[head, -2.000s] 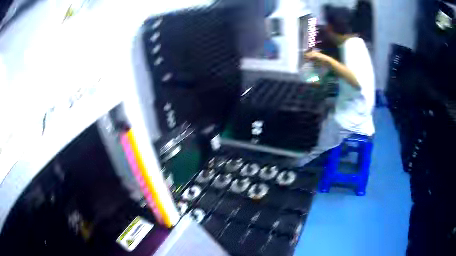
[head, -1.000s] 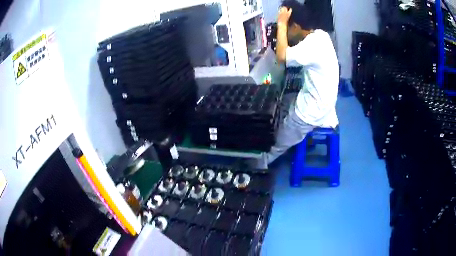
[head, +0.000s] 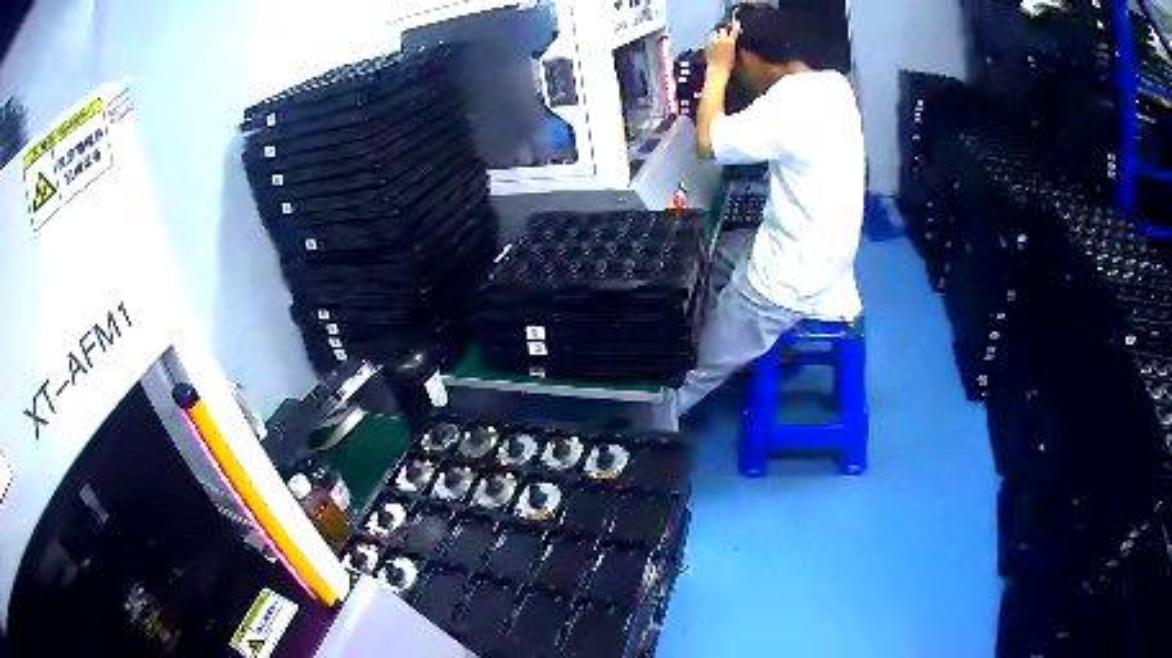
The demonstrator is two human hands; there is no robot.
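Neither of my hands is in the picture. Nearest in front is a white machine (head: 97, 302) marked XT-AFM1, at the left, with a dark opening and an upright yellow-orange strip (head: 257, 495) at its edge. A black component tray (head: 546, 553) lies to its right. Silver-white round lens modules (head: 540, 499) with dark centres sit in its back and left pockets; other pockets hold none. Small brown bottles (head: 324, 504) stand between the machine and the tray. A warning label (head: 262, 623) shows at the opening's bottom.
Tall black tray stacks (head: 366, 206) stand behind, with a lower stack (head: 585, 296) beside them. A person (head: 810, 193) in a white shirt sits on a blue stool (head: 807, 399), a hand raised to the head. More trays (head: 1067, 334) line the right side of the blue floor (head: 835, 553).
The view has swung right and steadied since two seconds ago, so the machine lies further left. The seated person's arm has gone from reaching forward to raised at the head.
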